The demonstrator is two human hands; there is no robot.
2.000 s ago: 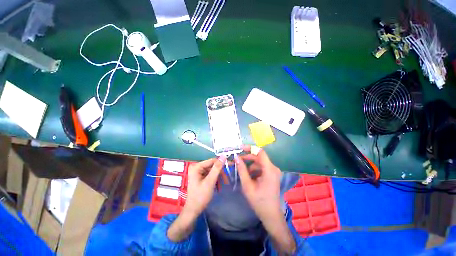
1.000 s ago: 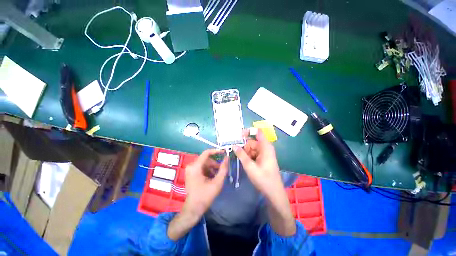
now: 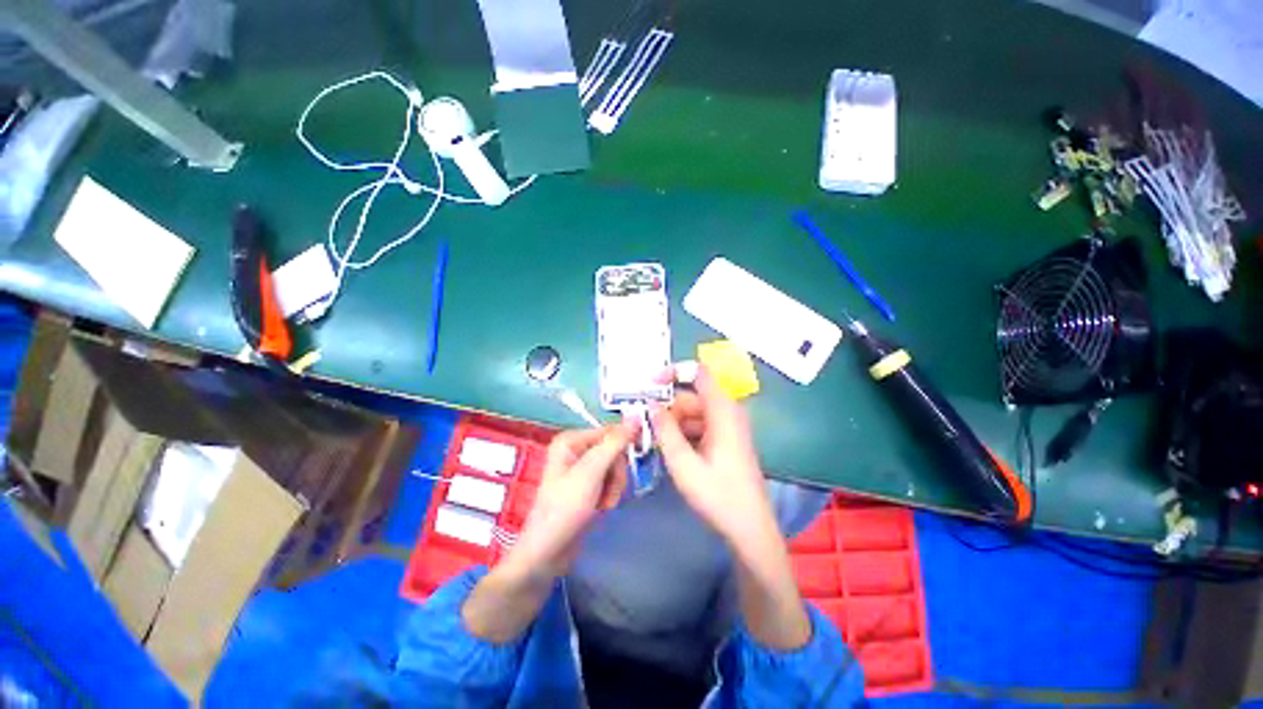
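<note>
The opened white housing lies on the green bench, with circuitry at its far end. Its near end is at the bench's front edge. My left hand and my right hand meet there, fingertips closed on the short white cables at that end. A pale cover is on a right fingertip. A white lead with a round dark-topped piece lies to the left. The white back cover and the yellow pry card lie to the right.
Electric screwdriver, fan and loose cable leads lie right. Blue sticks flank the housing. White corded device and orange-black tool lie left. Red trays are below the bench edge.
The view has shifted slightly. My left fingers have come in closer to the right ones at the cables, which now hang less freely than a second ago. The housing stays on the bench.
</note>
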